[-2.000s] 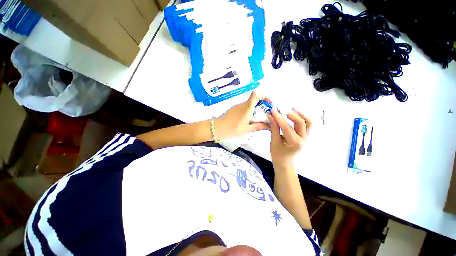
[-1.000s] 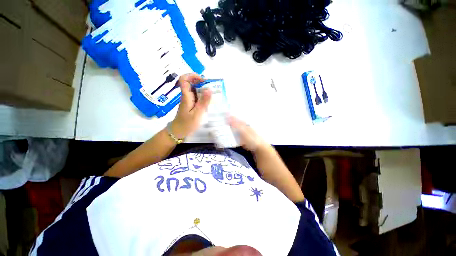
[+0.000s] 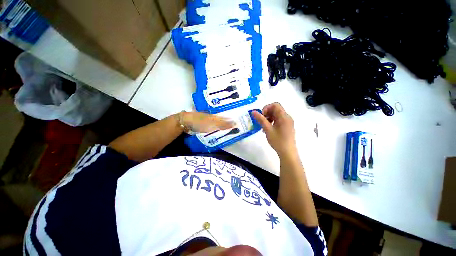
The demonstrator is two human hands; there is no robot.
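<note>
A blue-and-white retail box with a picture of black plugs lies at the table's front edge, just below the pile of flat boxes. My left hand lies over its left part, fingers extended. My right hand holds its right end between thumb and fingers. The box looks flat and unfilled; its inside is hidden. Two filled retail boxes stand side by side at the right. A heap of coiled black cables lies beyond my right hand.
A larger cable heap is at the back right. Brown cartons stand at the upper left, with blue-and-white packs beyond. A translucent plastic bag is below the table at left. Brown cardboard is at the right edge.
The box that was in my hands is gone from them, and a second filled box stands beside the first at right. My hands now hold a flat box by the pile.
</note>
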